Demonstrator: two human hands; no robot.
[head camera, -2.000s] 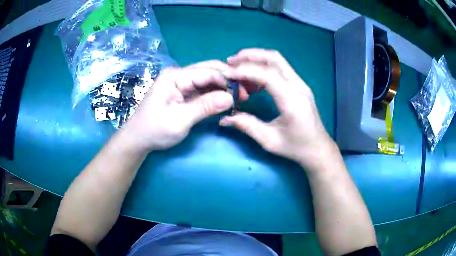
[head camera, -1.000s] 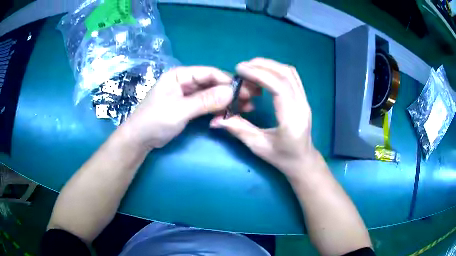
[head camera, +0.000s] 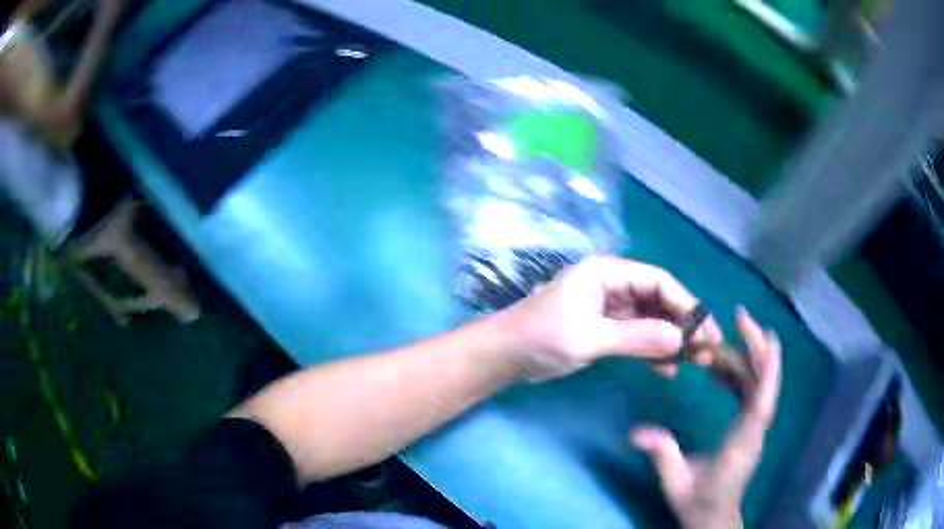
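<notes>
The picture is blurred. My left hand holds a small dark block between thumb and fingertips. My right hand is just right of and below it, cut off by the lower edge, with thumb and fingers spread. Its fingers are near the block; whether one touches it is unclear. The clear plastic parts bag lies behind my left hand, with dark and silver pieces at its near end and a bright green label.
A black mat with a pale blurred area of pieces lies at the bench's left end. A person's arm and a stool are at far left. A pale post rises behind the bench. The grey tape dispenser is at lower right.
The view has swung left, so bag and hands appear further right and the black mat and person have come in. My right thumb and fingers have spread away from the block.
</notes>
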